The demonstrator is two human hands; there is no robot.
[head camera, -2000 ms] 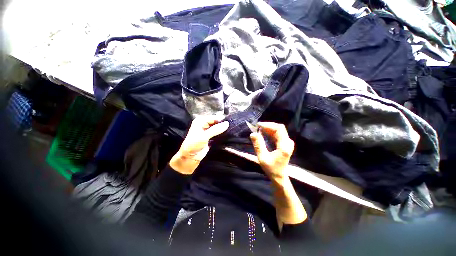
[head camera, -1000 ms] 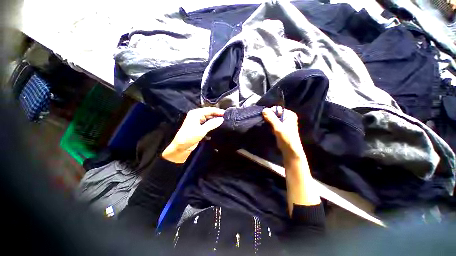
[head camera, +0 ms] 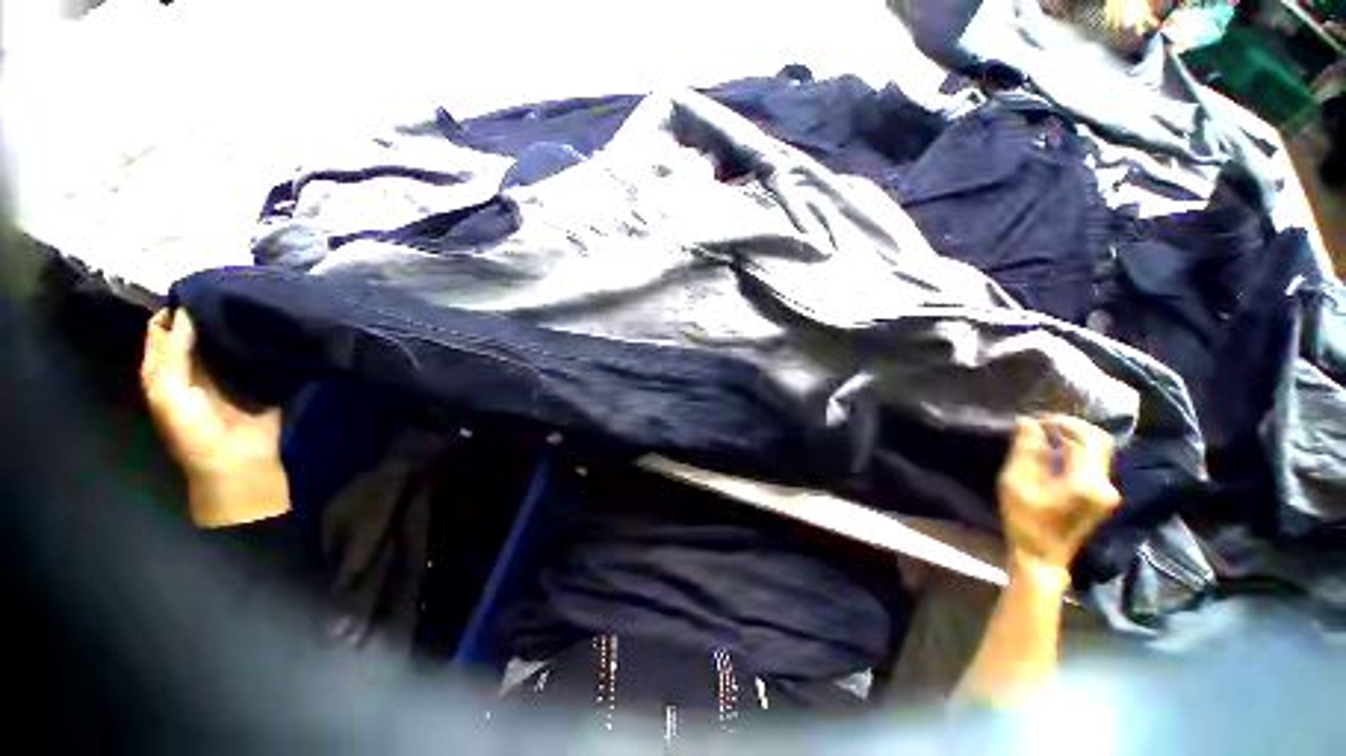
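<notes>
A denim garment (head camera: 650, 266), navy outside and pale grey inside, is spread across the table's near edge. Its long navy edge strip (head camera: 487, 355) is stretched between my hands, with a fine pale line along it. My left hand (head camera: 207, 421) grips the strip's far left end, its fingers partly hidden by the cloth. My right hand (head camera: 1057, 488) is closed on the garment's grey and navy cloth at the right. A small dark thing shows at the right fingers, too blurred to name.
A white-topped table (head camera: 118, 192) lies under the garments. A pile of navy and grey garments (head camera: 1019, 192) is beyond and to the right. Dark cloth (head camera: 709, 576) lies over my lap. A green thing (head camera: 1255, 74) shows at the top right.
My hands have moved wide apart, left hand to the far left and right hand to the right. The small band they held together is gone from between them; a long navy edge is now stretched out.
</notes>
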